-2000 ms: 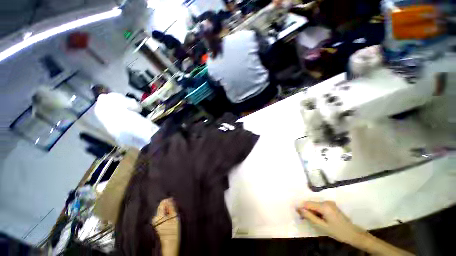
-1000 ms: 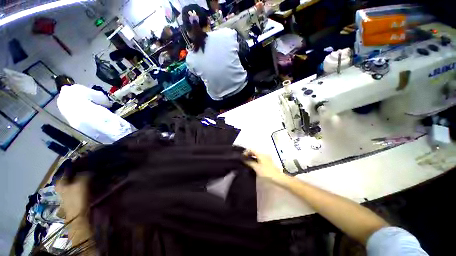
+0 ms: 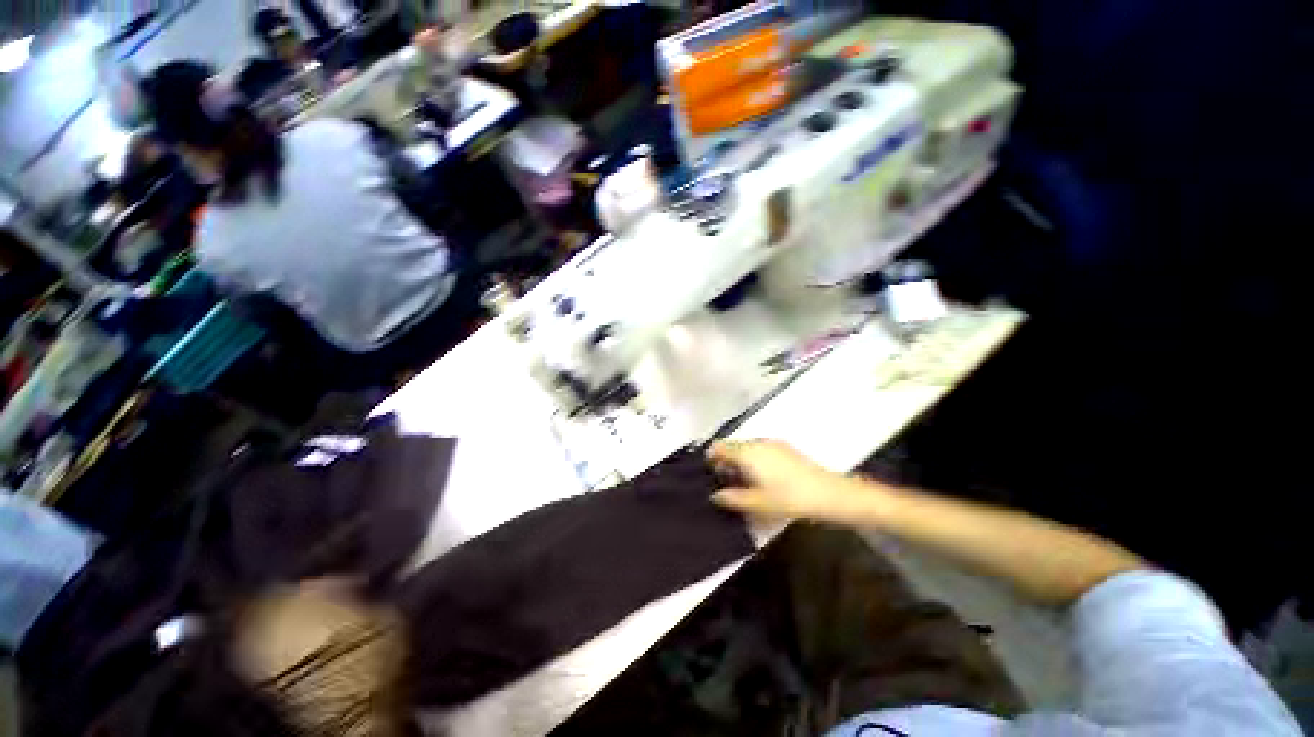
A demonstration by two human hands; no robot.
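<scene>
A dark brown garment piece lies stretched over the front of the white machine table. My right hand grips its right end near the front edge of the machine bed. My left hand is blurred at the lower left, over the dark cloth; its fingers cannot be made out. A dark garment pile with small white labels lies behind and left of it. The cream-white sewing machine stands beyond the cloth, its presser foot area in front of the pile's right side.
A pink-red slim item lies on the machine bed, and a small white box at the table's right. A white cone-like object and an orange-and-white box stand behind the machine. A person in a light top sits beyond the table.
The view has swung to the right. The garment piece, earlier held up in front of me, now lies across the table towards the machine bed, with my right hand still on its right end.
</scene>
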